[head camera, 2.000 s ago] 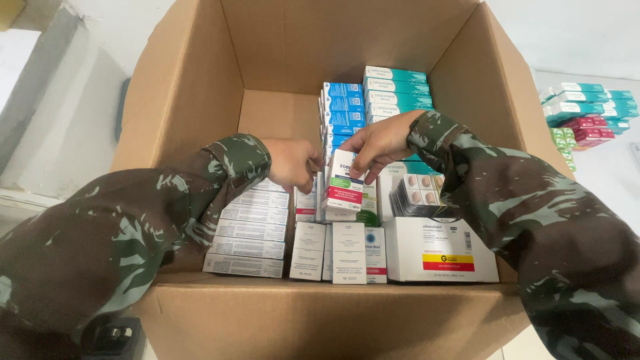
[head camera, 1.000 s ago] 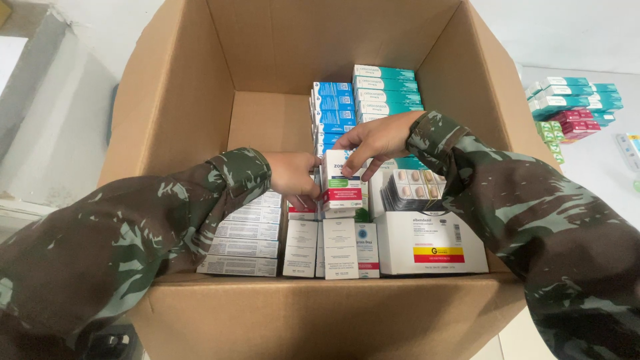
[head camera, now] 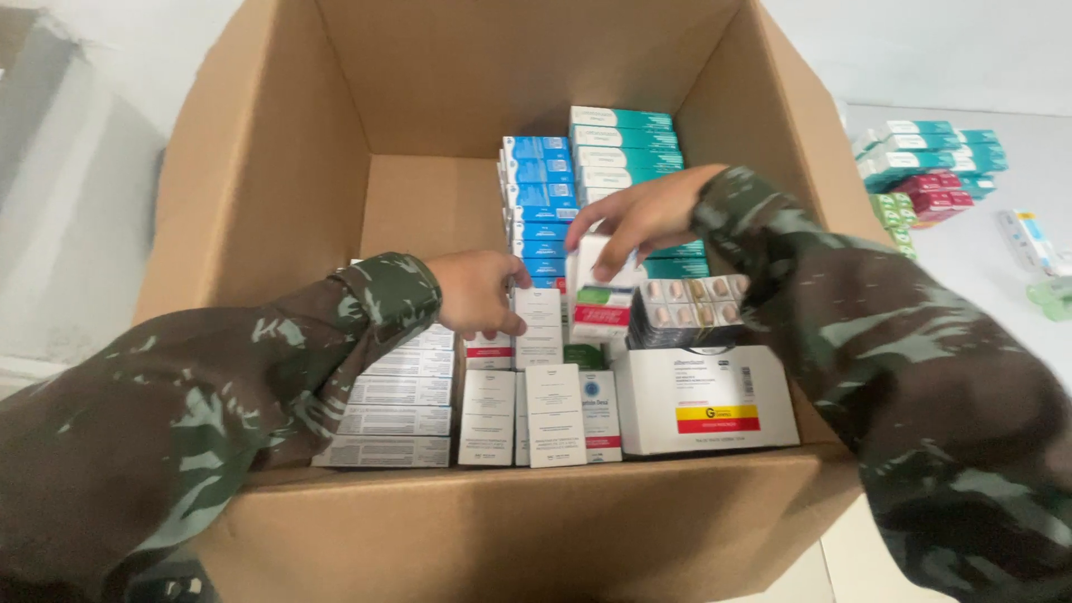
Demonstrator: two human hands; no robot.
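Both hands reach into a cardboard box (head camera: 502,519). My right hand (head camera: 641,218) grips a small white medicine carton with green and red bands (head camera: 601,310), tilted above the others. My left hand (head camera: 481,295) has its thumb and fingers at the sides of an upright white carton (head camera: 538,335). Nearer the front wall, more white cartons stand on end (head camera: 556,414). To their right is a larger white box with yellow and red stripes (head camera: 712,410), with banded blister packs of tablets (head camera: 691,310) behind it. Stacked white cartons (head camera: 394,419) lie under my left wrist.
Inside the box, blue-and-white cartons (head camera: 540,193) and teal-and-white cartons (head camera: 624,138) form rows toward the back wall. Outside on the right, a pale surface holds teal cartons (head camera: 913,159), red cartons (head camera: 934,199), green cartons (head camera: 894,213) and a clear green item (head camera: 1051,297).
My right hand has shifted the banded carton right, apart from my left hand. My left hand's fingers have spread around an upright white carton. The view has moved closer.
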